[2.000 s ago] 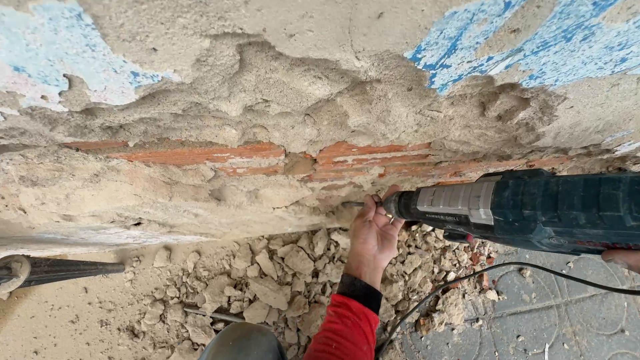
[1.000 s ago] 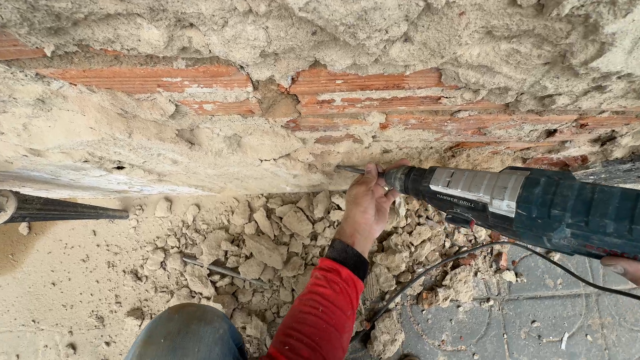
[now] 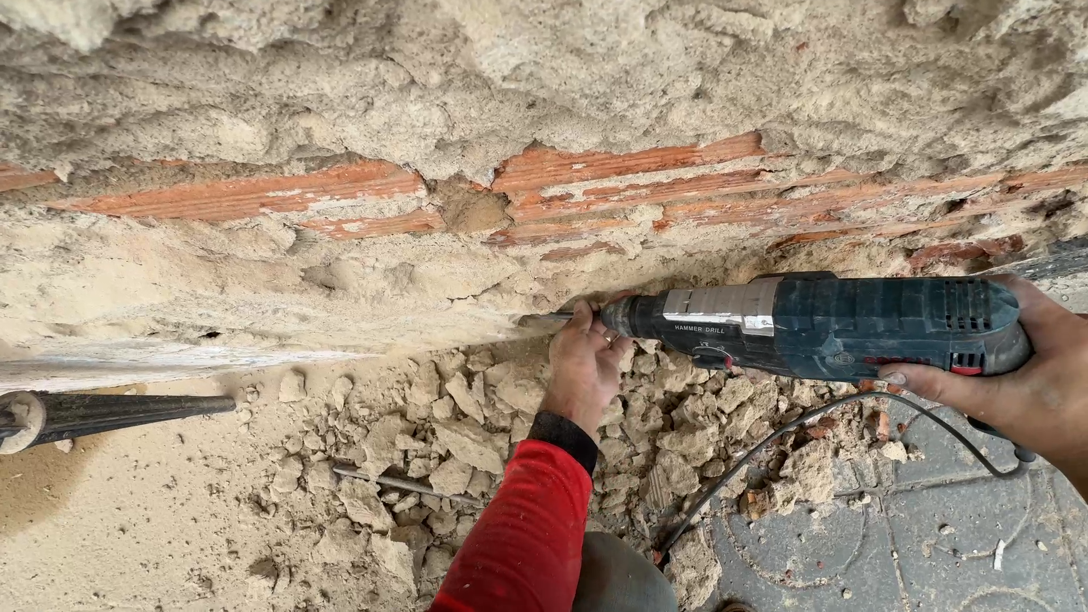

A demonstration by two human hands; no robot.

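Note:
A dark blue-green hammer drill [image 3: 884,327] lies level across the right half of the view, its nose pointing left. My right hand [image 3: 1011,382] grips its rear end at the right edge. My left hand [image 3: 586,361], below a red sleeve with a black cuff, has its fingers around the metal bit [image 3: 557,316] just ahead of the drill's nose. The bit's tip meets the rough plaster low on the wall [image 3: 476,293]; whether it is sunk in is unclear. Above it, broken plaster exposes orange hollow brick [image 3: 629,183].
Broken plaster chunks [image 3: 472,442] are heaped along the wall's foot, with a metal rod [image 3: 408,484] among them. The drill's black cable [image 3: 765,442] loops over rubble and grey patterned paving [image 3: 935,527]. A dark tapered object [image 3: 127,415] lies at the left. My knee shows at the bottom.
More of the drill's rear and my right hand now show at the right. My left hand stays by the bit. The view has shifted, so the blue paint seen earlier is out of frame.

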